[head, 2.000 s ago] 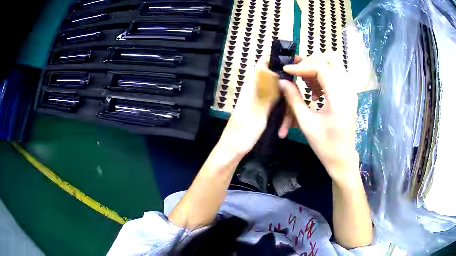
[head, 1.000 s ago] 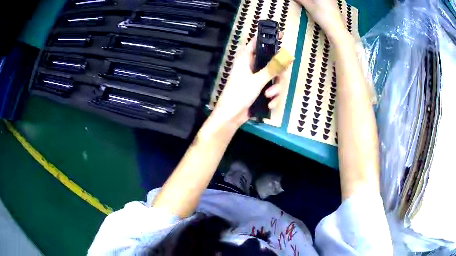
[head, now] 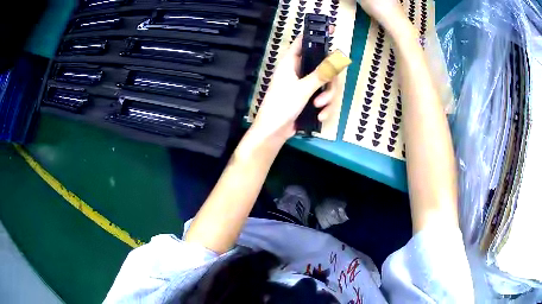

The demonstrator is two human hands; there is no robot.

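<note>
My left hand (head: 291, 98) is closed around a long narrow black plastic part (head: 315, 50), held upright in the view over the left pad sheet. A yellow-tan finger cot (head: 334, 65) covers the left thumb. My right hand (head: 380, 9) is at the top edge, partly cut off, above the right pad sheet; its fingertips are out of the picture. The left backing sheet (head: 279, 59) and right backing sheet (head: 371, 95) are tan with rows of small dark pads. My right forearm covers part of the right sheet.
A black parts tray (head: 229, 107) with rows of glossy black parts (head: 160, 116) lies at the left. A white stack (head: 517, 196) in clear plastic bag (head: 469, 124) is at the right. A blue bin (head: 18, 101) is at the left edge. The green bench edge (head: 356, 160) runs below the sheets.
From two seconds ago, my right hand has left the black part and moved up to the top edge. My left hand still holds the part. Since one second ago little has changed.
</note>
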